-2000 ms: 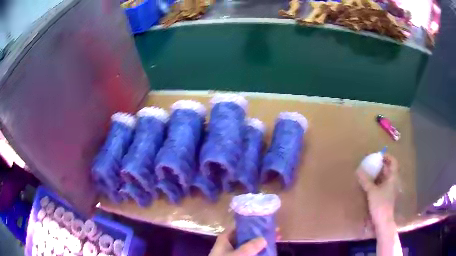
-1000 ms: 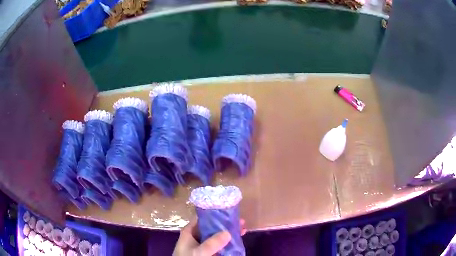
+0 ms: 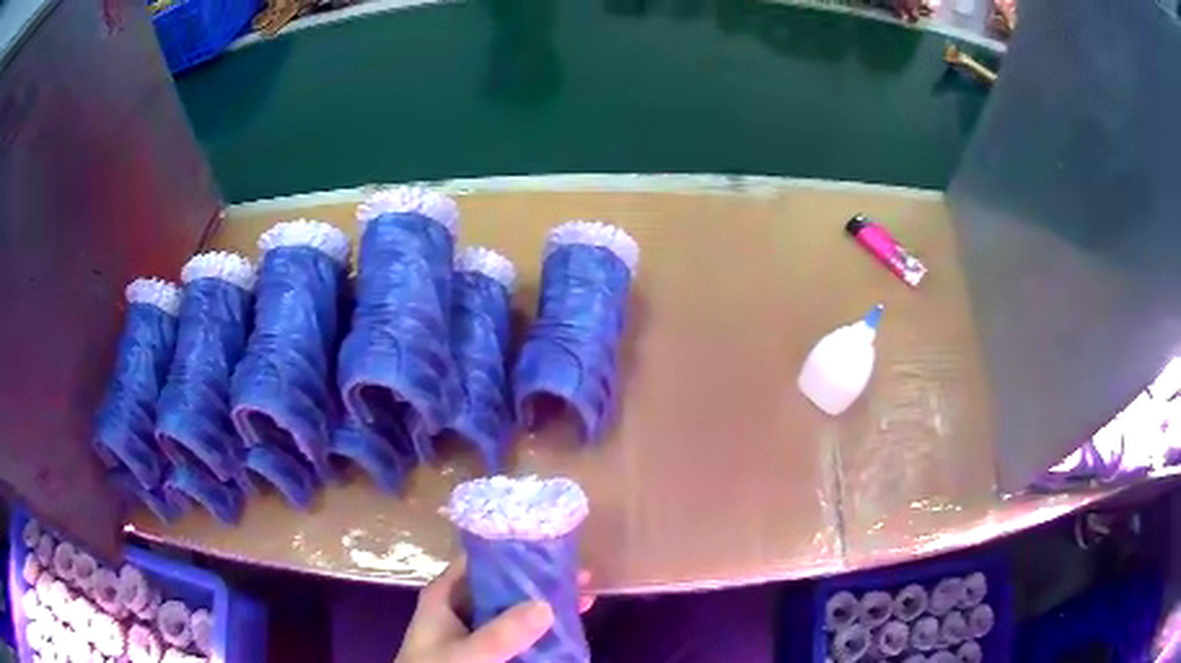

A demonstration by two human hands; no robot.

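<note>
My left hand (image 3: pixel 473 631) is at the bottom edge, left of centre, and grips a blue fabric tube (image 3: pixel 525 576) with its white ruffled trim up. The hand and tube are cut off by the frame edge. Several more blue tubes (image 3: pixel 395 304) lie in a row on the left of the tan bench, trims away from me, some overlapping. A white glue bottle (image 3: pixel 839 368) with a blue tip lies on the right of the bench, with no hand on it. My right hand is not in view.
A pink lighter (image 3: pixel 886 250) lies beyond the bottle. Partitions stand left (image 3: pixel 97 259) and right (image 3: pixel 1075 246). A green conveyor belt (image 3: pixel 570 104) runs behind the bench. Blue crates of tubes are below at left (image 3: pixel 240 622) and right (image 3: pixel 803 628). A blue tray (image 3: pixel 207 33) is at the far left.
My right hand has let go of the glue bottle and left the view. My left hand still holds the tube. The camera view has shifted, so the bench things appear further left.
</note>
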